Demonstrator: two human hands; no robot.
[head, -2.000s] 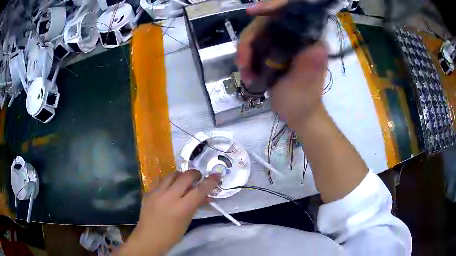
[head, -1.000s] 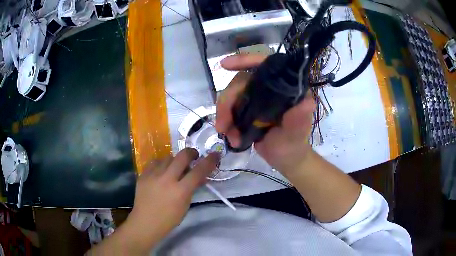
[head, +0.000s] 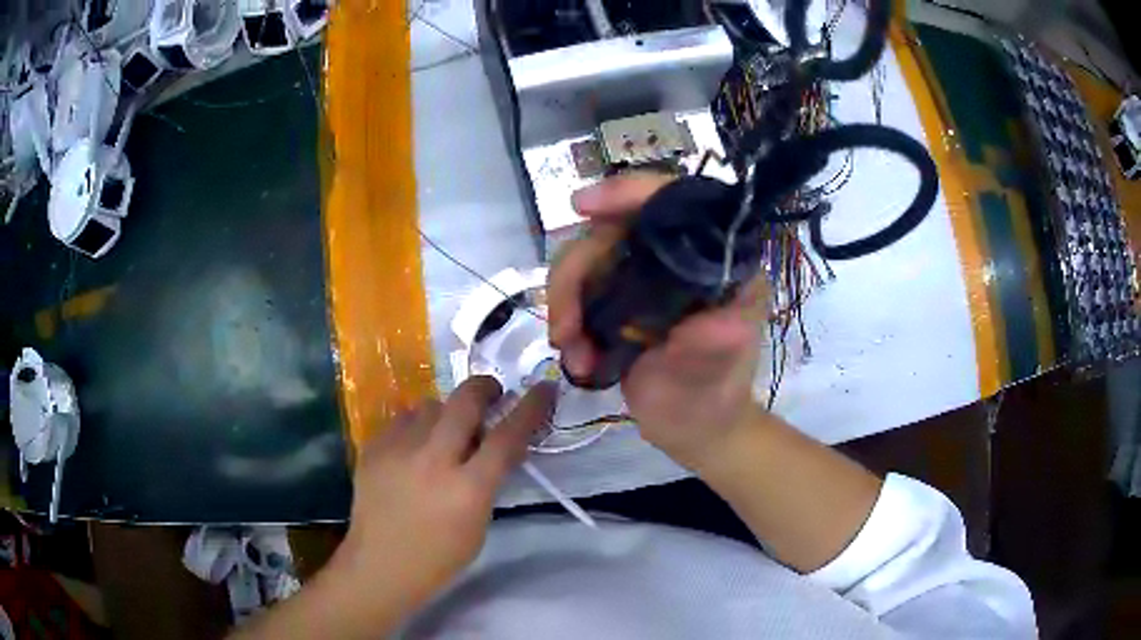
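Observation:
A white round plastic housing [head: 494, 328] lies on the white sheet near the front edge, partly hidden by both hands. My left hand [head: 438, 469] rests on its front left part, with fingertips on a small pale piece [head: 546, 371] near its middle. My right hand [head: 682, 363] grips the black electric screwdriver [head: 669, 269], its lower end down at the housing beside my left fingertips. The screwdriver's tip is hidden. A thin white arm [head: 559, 491] sticks out from the housing towards me.
The silver screw feeder [head: 626, 88] stands behind the housing. Lead wires [head: 786, 269] lie right of it, under the looped black cable [head: 932, 188]. White housings [head: 88, 194] are heaped at the back left; another [head: 44, 413] lies far left. A gridded sheet [head: 1076, 213] is far right.
My right hand has brought the screwdriver from the feeder down to the housing and still holds it there. My left hand has stayed on the housing. The view has shifted slightly.

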